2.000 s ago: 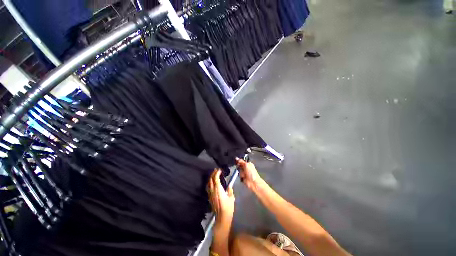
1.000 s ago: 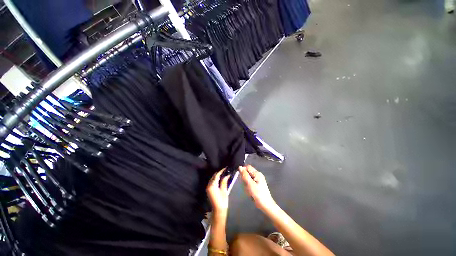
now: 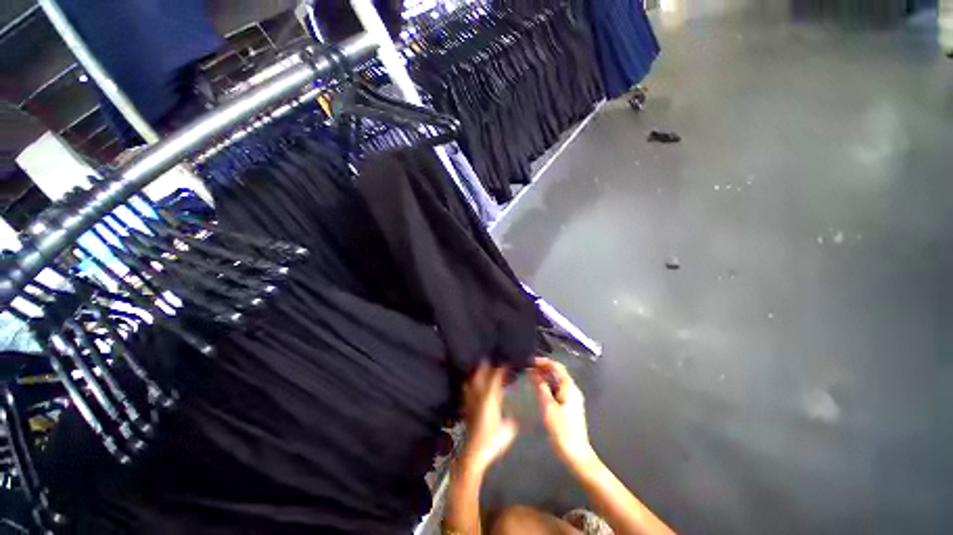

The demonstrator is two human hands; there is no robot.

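Observation:
Black garments [image 3: 303, 355] hang in a dense row on black hangers from a silver rail. One black garment [image 3: 428, 240] hangs a little apart at the row's right end, its lower edge pulled towards the hands. My left hand [image 3: 486, 418] is blurred at that lower edge, fingertips touching or over the cloth. My right hand [image 3: 559, 402] is at the edge's right corner with fingers bent and close together; any small tool in it cannot be made out. Whether either hand grips the cloth is unclear.
The silver rail [image 3: 199, 131] curves across the upper left, with several black hangers [image 3: 136, 282] on it. A second rack of black garments [image 3: 523, 94] stands behind, navy ones [image 3: 624, 47] at its end. Grey floor [image 3: 773, 272] with scraps lies right.
The view has shifted slightly. Both hands have moved a little right along the garment's lower edge. My left hand's fingers have changed position and are now blurred.

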